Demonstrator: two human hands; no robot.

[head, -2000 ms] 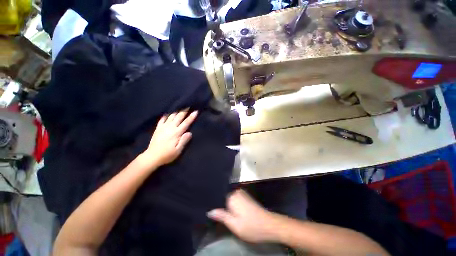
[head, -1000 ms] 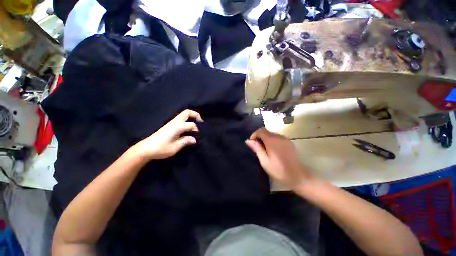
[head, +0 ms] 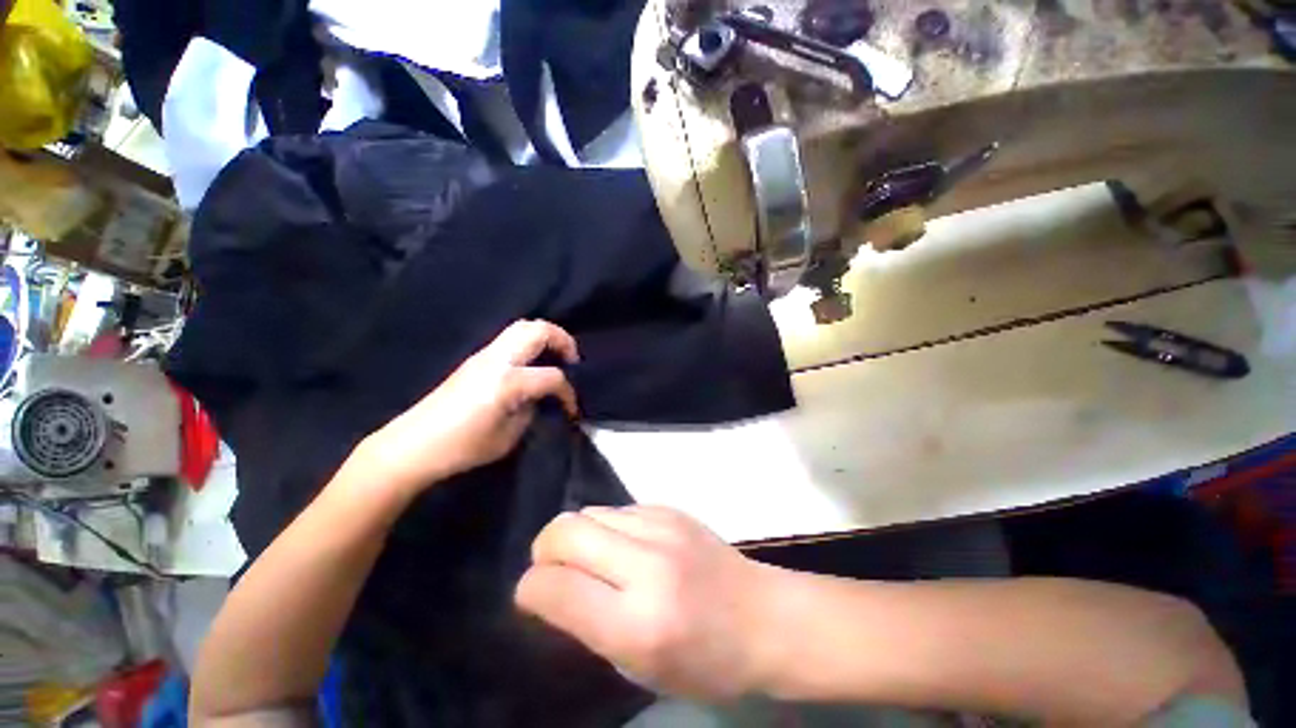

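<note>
A large black garment piece (head: 469, 270) drapes over the machine table and down towards my lap. Its right end lies flat under the left end of the sewing machine head (head: 711, 171), beside the needle area. My left hand (head: 498, 398) pinches the cloth left of the needle. My right hand (head: 647, 590) is in front of the table edge, fingers curled on the lower part of the cloth; its fingertips are partly hidden. A shiny, wrinkled dark lining (head: 377, 185) shows at the back left.
Black thread snips (head: 1177, 350) lie on the cream table (head: 924, 427) right of the needle. Black and white cut pieces (head: 412, 36) are heaped behind. A grey motor-like unit (head: 71, 427) and a yellow bag (head: 40, 71) are at left. Part of a red basket (head: 1251, 498) shows at right.
My right hand has moved from beside the needle down towards my lap. The cloth's lower part is drawn back, baring the table front. My left hand now pinches the cloth. The view is closer to the machine.
</note>
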